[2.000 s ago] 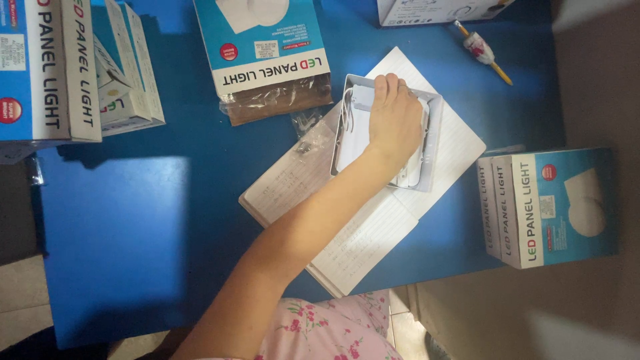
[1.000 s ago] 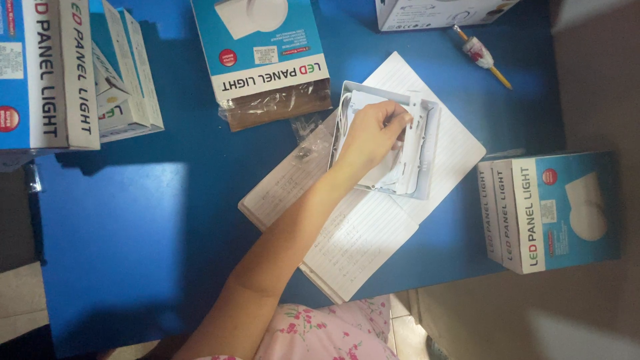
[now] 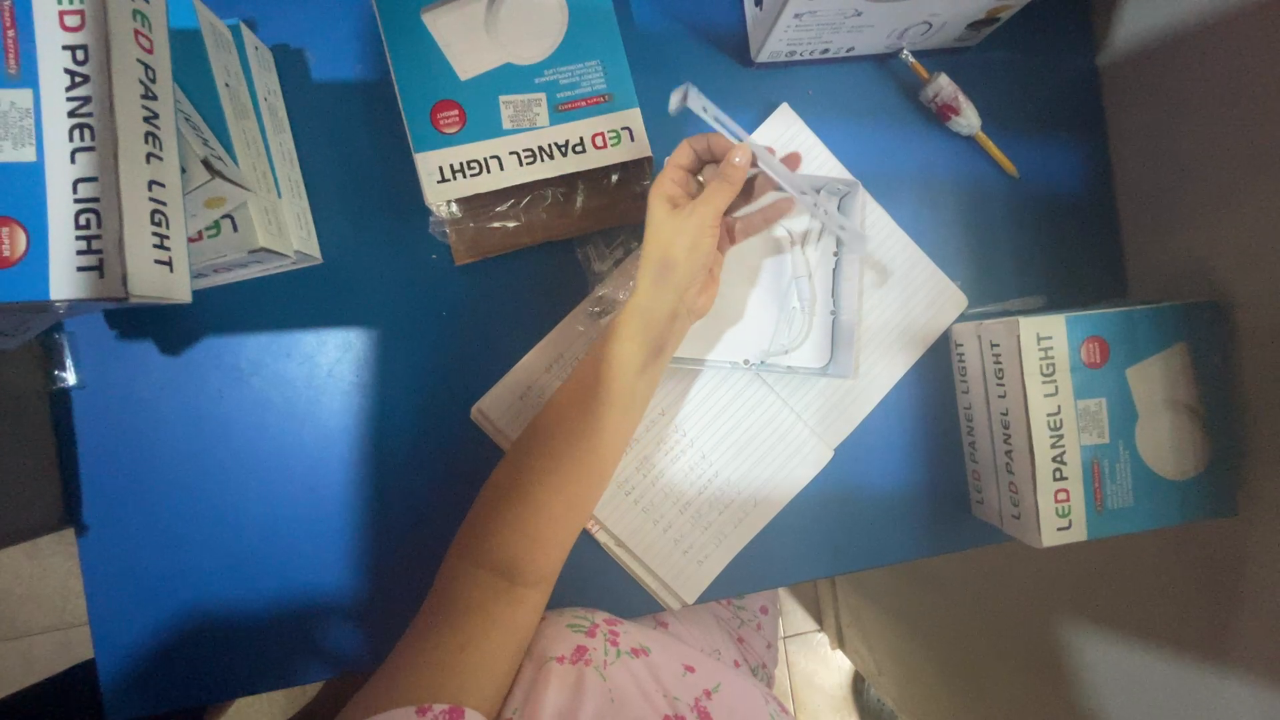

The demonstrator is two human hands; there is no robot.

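My left hand (image 3: 692,205) pinches a thin pale mounting bracket strip (image 3: 712,108) between thumb and index finger, the other fingers spread below it. The strip slants down to the right, above a shallow open white box (image 3: 848,360). In the box lies a white square LED panel light (image 3: 735,325), partly hidden by my hand and wrist. A white cable with a connector (image 3: 801,290) rests on the panel. Beneath the box, an open ruled notebook (image 3: 700,500) with handwriting lies on the blue table (image 3: 460,400). My right hand is not in view.
LED panel light boxes stand at the upper left (image 3: 150,150) and right (image 3: 1130,430). Another box (image 3: 530,100), with clear plastic wrap, lies at the top centre. A white printed box (image 3: 880,30) is at the top edge. A yellow pencil-like stick (image 3: 995,155) with wrapping lies beside it.
My left hand was down in the box; it has risen towards the upper left with the bracket strip, which stands clear of the panel. More of the panel and cable shows.
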